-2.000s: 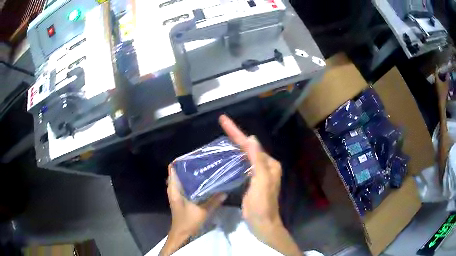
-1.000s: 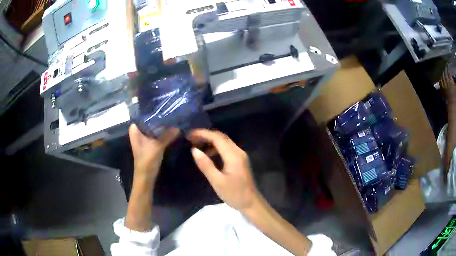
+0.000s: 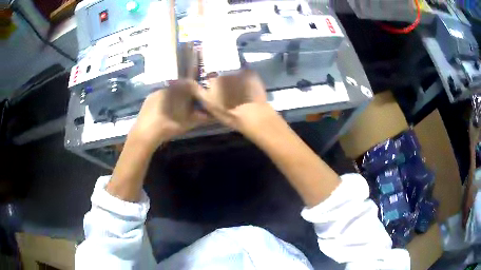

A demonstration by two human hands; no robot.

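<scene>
My left hand (image 3: 171, 108) and my right hand (image 3: 237, 100) are together at the front mouth of the central feed channel of the white-grey sealing machine (image 3: 290, 45). Both hands are blurred, with fingers reaching forward into the channel. A small dark patch shows between them, but I cannot tell whether it is a box or whether the hands grip anything. Most of the channel mouth is hidden behind the hands.
An open brown carton (image 3: 443, 158) with many film-wrapped dark blue boxes (image 3: 395, 203) stands at the right. A second brown carton (image 3: 47, 250) is cut off at the lower left. Another machine (image 3: 456, 50) stands at the upper right, beside part of a person's arm.
The film-wrapped blue box went from in front of me to the channel mouth, and is now not clearly visible. Both hands moved forward to the channel. The camera view has shifted.
</scene>
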